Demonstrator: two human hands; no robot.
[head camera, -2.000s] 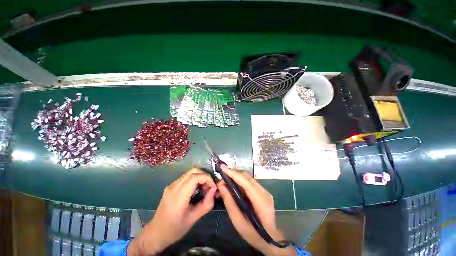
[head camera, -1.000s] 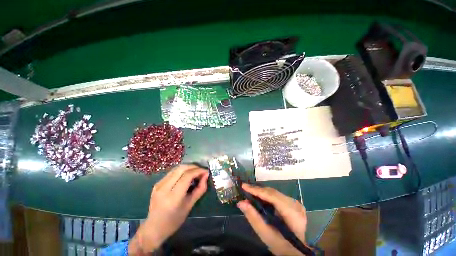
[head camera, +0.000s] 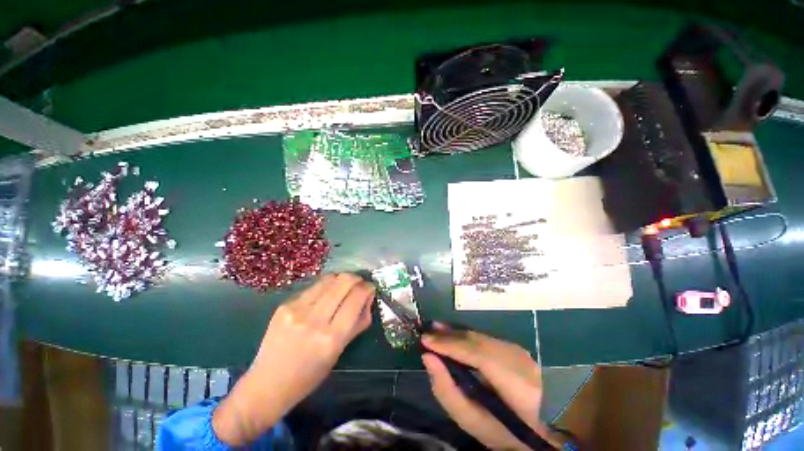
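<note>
A small green-silver circuit board (head camera: 397, 304) lies on the bench between my hands. My right hand (head camera: 485, 374) holds the black soldering iron (head camera: 476, 385), its thin tip over the upper left part of the board. My left hand (head camera: 313, 326) is at the board's upper left edge, thumb and fingertips pinched together; whether something small is between them cannot be told. A dense red component pile (head camera: 275, 245) lies to the left. A pale sheet (head camera: 582, 255) with rows of short dark pieces (head camera: 498, 255) lies to the right.
Pink-white components (head camera: 115, 233) lie far left. Stacked boards (head camera: 353, 172), a fan (head camera: 480, 110) and a white tub (head camera: 604, 128) stand behind. The soldering station (head camera: 652, 167), yellow sponge (head camera: 737, 166), cables and a pink-white device (head camera: 703, 301) are right. Trays (head camera: 167, 388) sit below the bench edge.
The board was hidden or unclear between my hands two seconds ago and now shows on the bench. My left fingers have moved to its upper edge, and the iron's tip now reaches over it.
</note>
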